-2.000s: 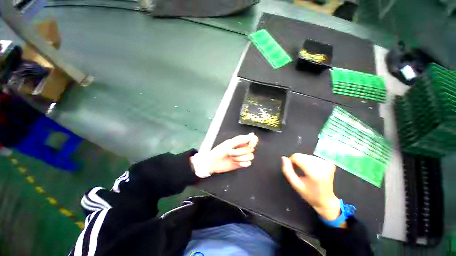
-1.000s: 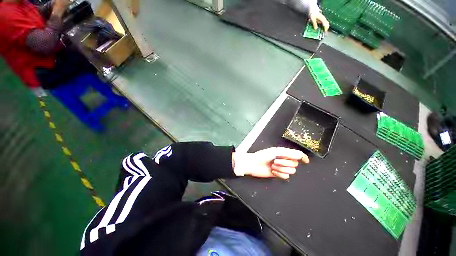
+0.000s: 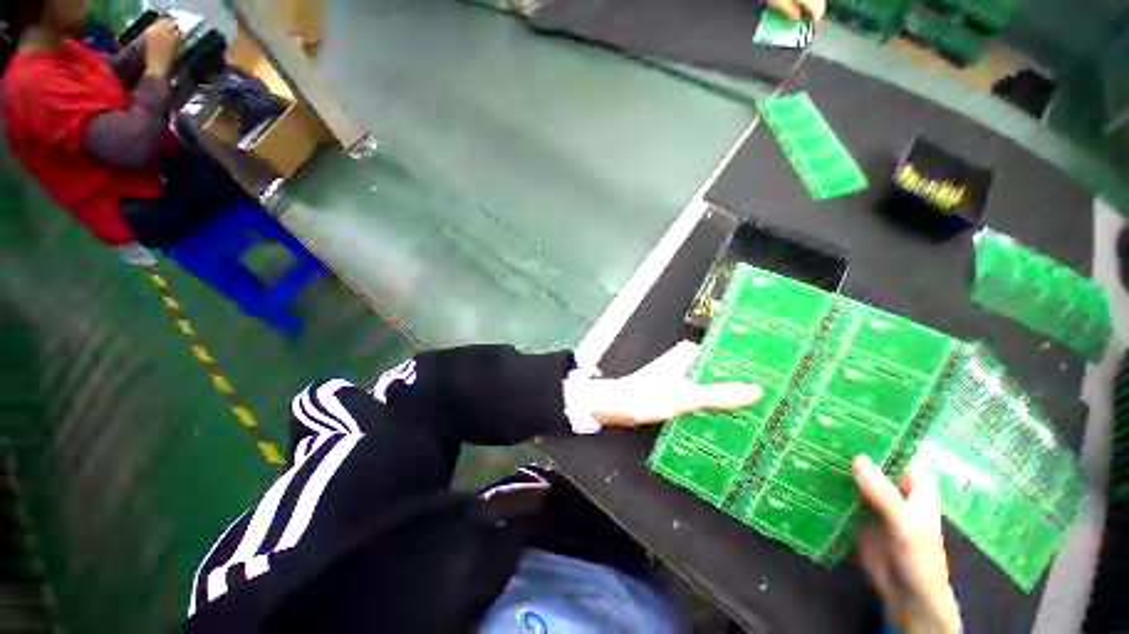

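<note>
A wide green PCB panel (image 3: pixel 805 409), seemingly two boards side by side with dark strips between, is held tilted above the black mat. My left hand (image 3: pixel 675 390) is at its left edge, thumb over the top face and fingers partly hidden beneath. My right hand (image 3: pixel 906 533) grips its lower right edge with the thumb on top. The black parts tray (image 3: pixel 792 256) is behind the panel, largely covered by it, with a few gold bits at its left side. More green panels (image 3: pixel 1009 483) lie overlapping to the right, partly behind the held one.
A second tray (image 3: pixel 941 186) with gold bits stands farther along the mat (image 3: pixel 867 112). One panel (image 3: pixel 813 146) lies beyond the near tray, and a panel pile (image 3: pixel 1040 291) lies at right. A person in red (image 3: pixel 74 124) sits far left by a blue stool (image 3: pixel 254 266). Another person's hand shows at top.
My right hand has come into view from the right, with the green panel now held between both hands. The panel now covers much of the near tray. My left hand has opened from its curled pose.
</note>
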